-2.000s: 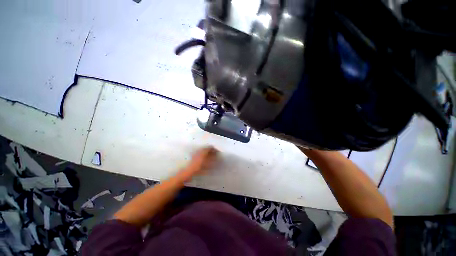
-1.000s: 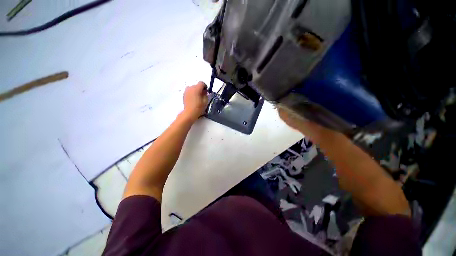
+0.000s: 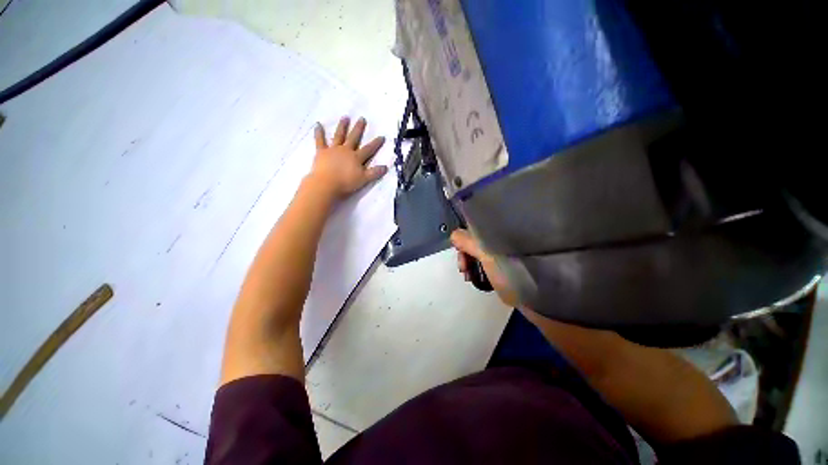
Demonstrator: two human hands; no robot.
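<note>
The cutting machine's blue and grey motor body [image 3: 581, 118] fills the upper right. Its flat grey base plate [image 3: 423, 218] stands at the lay's cut edge, with thin dark upright parts above it. My left hand [image 3: 343, 165] lies flat with fingers spread on the white paper marker [image 3: 182, 154], just left of the upright parts. My right hand [image 3: 472, 250] is partly hidden under the motor, its fingers around a dark handle beside the base plate. The blade cannot be told apart clearly.
A brown wooden strip [image 3: 62, 343] lies on the paper at the lower left. A black cable [image 3: 86, 45] crosses the upper left. The off-white table [image 3: 409, 331] shows below the base plate. A white bin [image 3: 740, 386] is partly visible at the lower right.
The view and machine have turned, so the motor's label now faces me. My left hand has gone from bunched beside the base plate to spread flat on the paper. The wooden strip appears lower.
</note>
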